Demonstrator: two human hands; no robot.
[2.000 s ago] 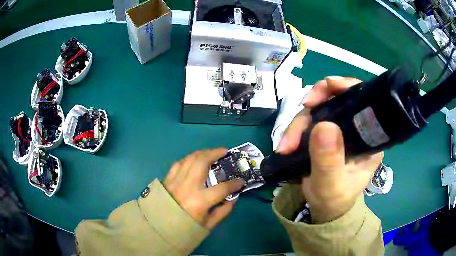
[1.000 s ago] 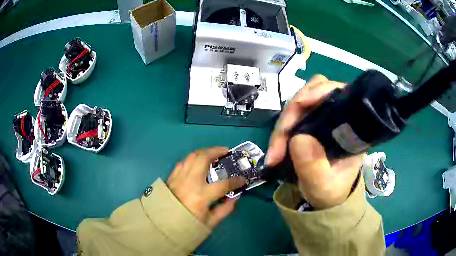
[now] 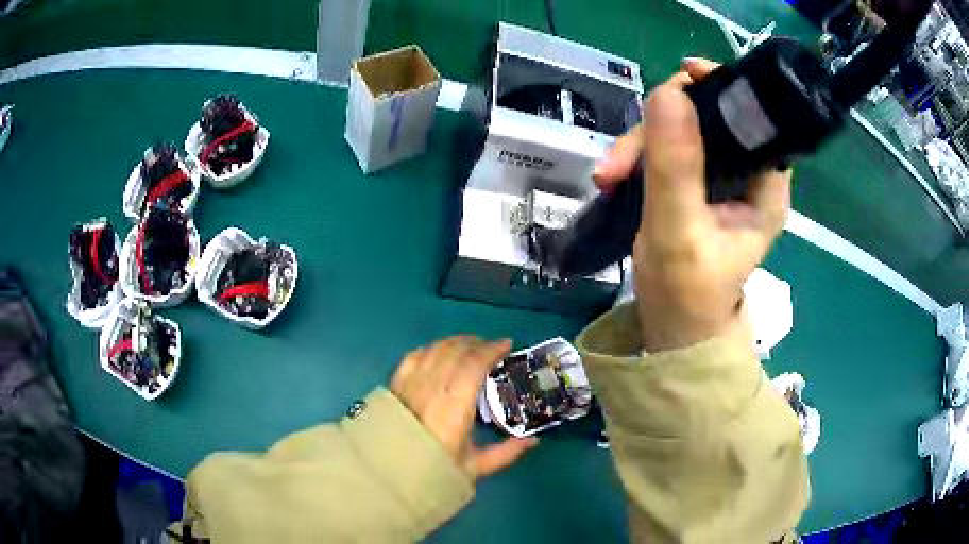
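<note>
A white housing (image 3: 540,389) with a dark circuit board on top sits on the green bench. My left hand (image 3: 455,402) holds it from its left side, fingers and thumb around the edge. My right hand (image 3: 691,202) grips the black electric screwdriver (image 3: 749,112), which is tilted, its lower end at the pickup outlet of the automatic screw feeder (image 3: 531,255). The screwdriver tip and any screw on it are too small and dark to make out.
Several unfinished units (image 3: 162,253) with red wires stand at the left. A small open carton (image 3: 391,112) stands left of the feeder. White body parts (image 3: 767,308) and another unit (image 3: 797,412), partly hidden by my right sleeve, lie at the right. Dark fabric (image 3: 40,425) shows at the left edge.
My right hand has lifted the screwdriver from the housing and moved it up to the feeder outlet. My left hand stays on the housing. The view has shifted, moving the bench items rightward.
</note>
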